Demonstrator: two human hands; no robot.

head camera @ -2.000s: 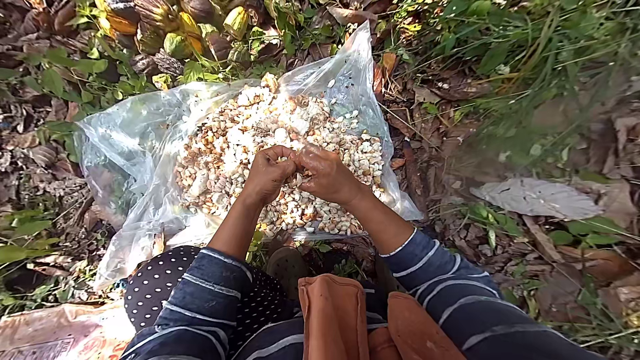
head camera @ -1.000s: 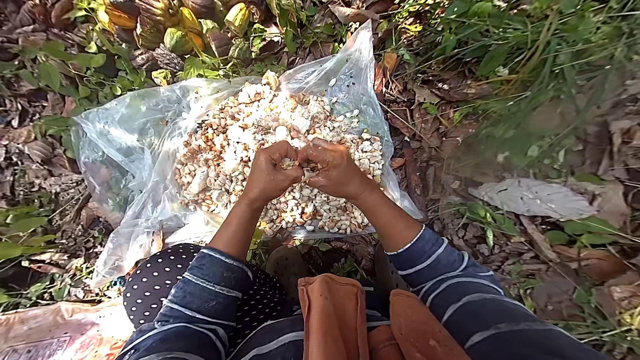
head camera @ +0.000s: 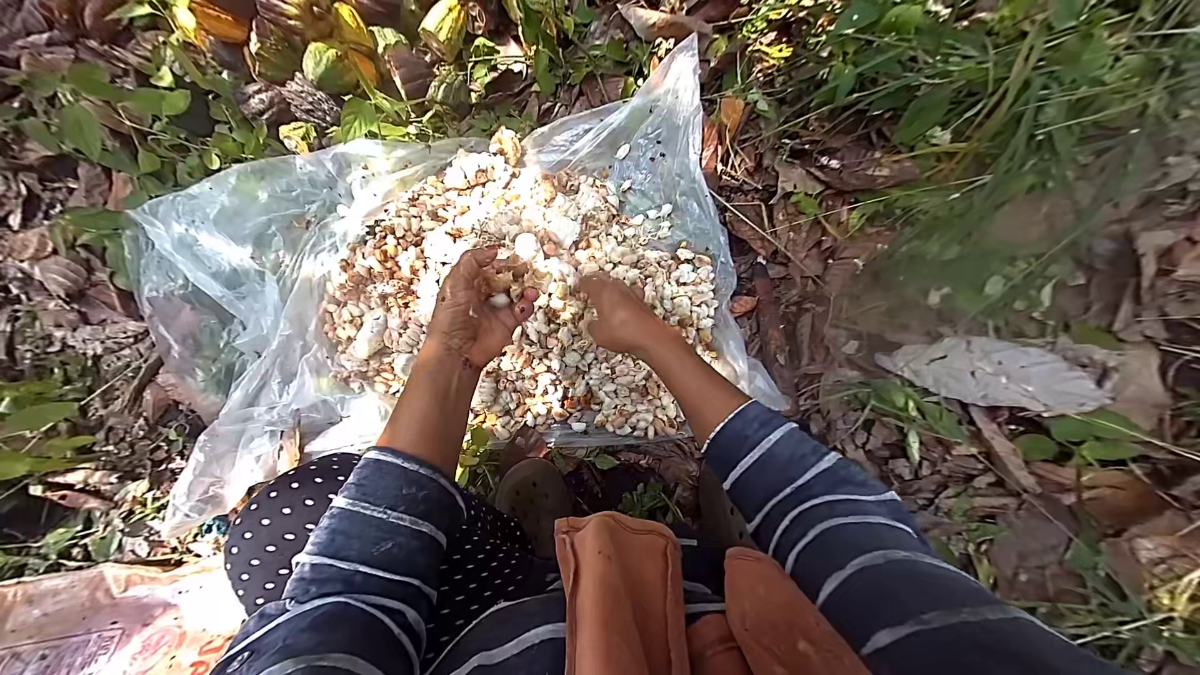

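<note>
A broad pile of pale, wet cacao beans (head camera: pixel 600 384) lies on a clear plastic sheet (head camera: pixel 234 281). Over the middle of the pile, my left hand (head camera: pixel 475 314) is turned partly palm up, its curled fingers around a small clump of beans (head camera: pixel 511 281). Just to its right, my right hand (head camera: pixel 614 314) points down at the pile with its fingers bent. Its fingertips are blurred against the beans, so whether it holds any cannot be told. The two hands are apart.
Cacao pods (head camera: pixel 328 66) lie beyond the sheet at the upper left. A printed sack (head camera: pixel 112 614) is at the lower left. Dry leaves and grass surround the sheet, with a large pale leaf (head camera: pixel 998 373) at the right. My shoes (head camera: pixel 532 497) are close to its near edge.
My hands were together over the pile and have now parted. The left has turned its palm upward, showing a clump of beans; the right has moved off to the right.
</note>
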